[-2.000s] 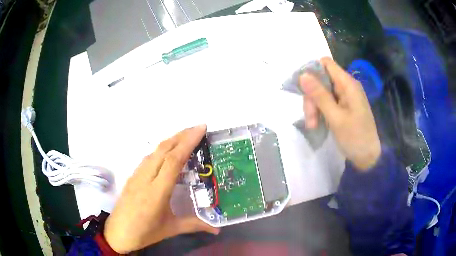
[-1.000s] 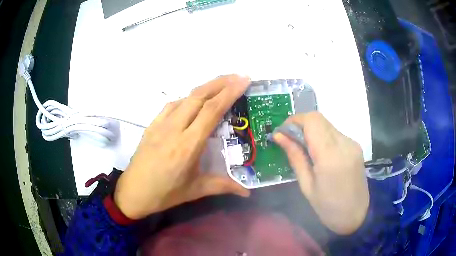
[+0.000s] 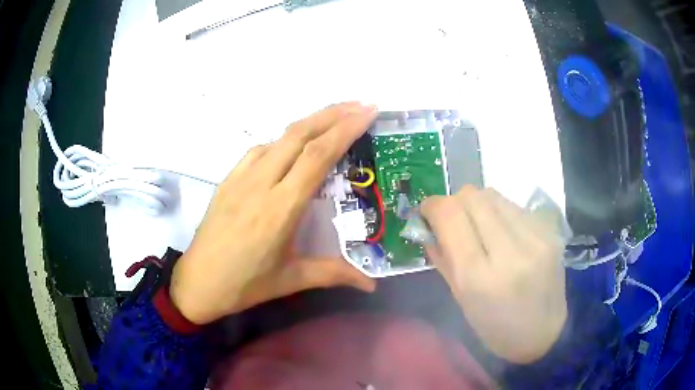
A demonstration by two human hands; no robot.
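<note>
An open white housing [image 3: 396, 270] lies in front of me with a green circuit board [image 3: 411, 156] in it. A grey pad [image 3: 462, 158] lies along its right side. Red, yellow and dark internal wires [image 3: 379, 209] run at the board's left. My left hand [image 3: 259, 221] grips the housing's left side, thumb at the near edge and fingers at the far edge. My right hand [image 3: 503, 266] is over the board's near right part, closed on a crumpled clear-grey bag or piece [image 3: 415, 227] that touches or nearly touches the board. My right palm hides part of this piece.
A coiled white power cord [image 3: 99, 179] lies left, its plug at the bench edge. A green-handled screwdriver [image 3: 236, 20] lies at the far side of the white paper [image 3: 366, 61]. A flat blue ring [image 3: 583, 85] and a blue bin [image 3: 674, 190] holding another board are at right.
My right hand came from the paper's right side to the board with the grey piece, then shifted slightly towards me. My left hand and the housing also moved within the view.
</note>
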